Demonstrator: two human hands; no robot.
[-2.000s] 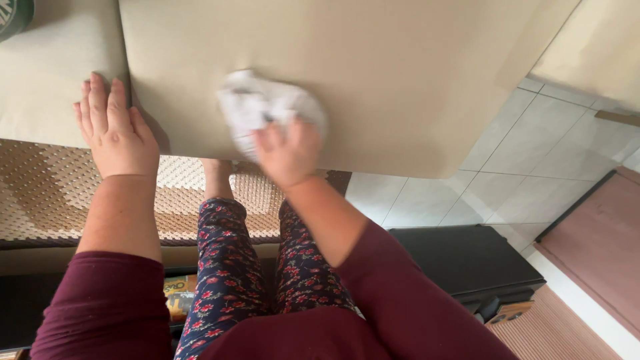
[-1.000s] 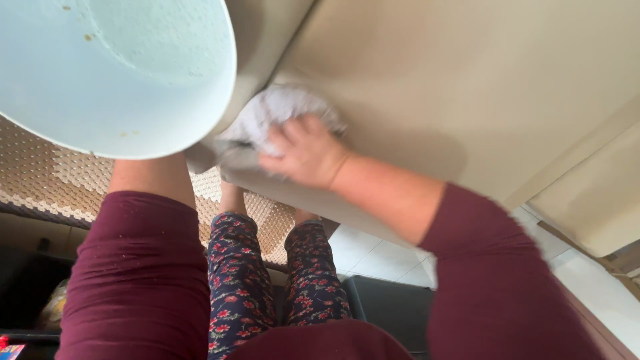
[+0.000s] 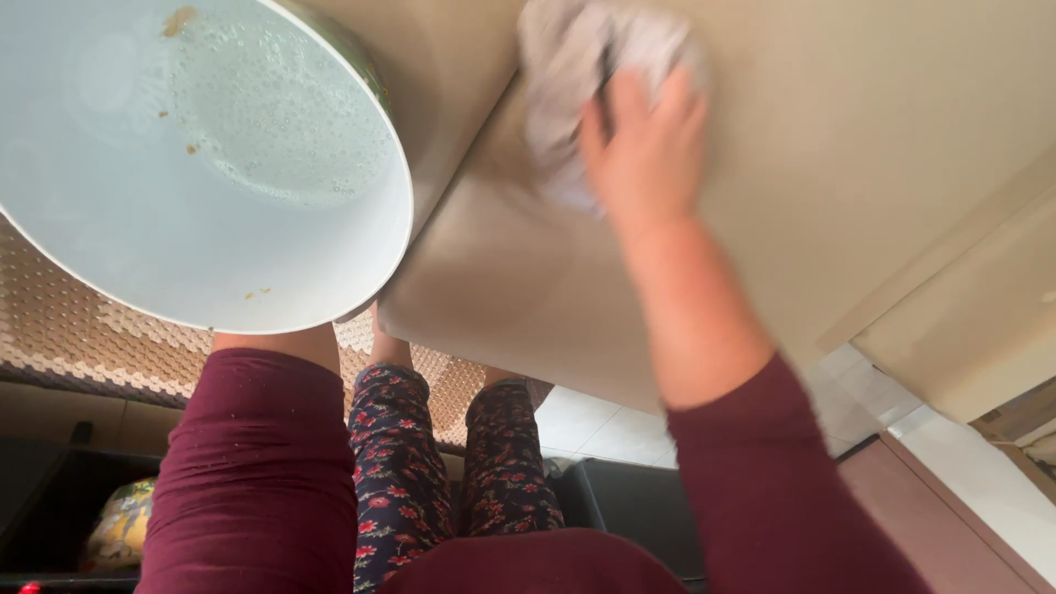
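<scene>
My right hand point(image 3: 648, 153), blurred by motion, presses a crumpled whitish cloth point(image 3: 569, 91) on the beige upholstered cushion point(image 3: 511, 264), right of the seam between two cushions. A large pale tub point(image 3: 247, 247), tilted, fills the upper left; sudsy water point(image 3: 289, 124) and a few brown specks show inside it. Its outer wall is dark green. My left forearm reaches up behind the tub's rim, and the tub hides my left hand, so its hold cannot be seen.
A brown and cream woven rug point(image 3: 66, 297) lies below the cushions at left. Black bins or boxes point(image 3: 635, 511) stand near my legs on both sides, the left one point(image 3: 41, 495) holding a patterned item. White floor tiles point(image 3: 577, 421) and a pinkish panel point(image 3: 932, 511) show at right.
My left hand lay spread on the cushion two seconds ago and is now hidden behind the tub, which has come into view. My right hand and cloth have moved up from the cushion's front edge.
</scene>
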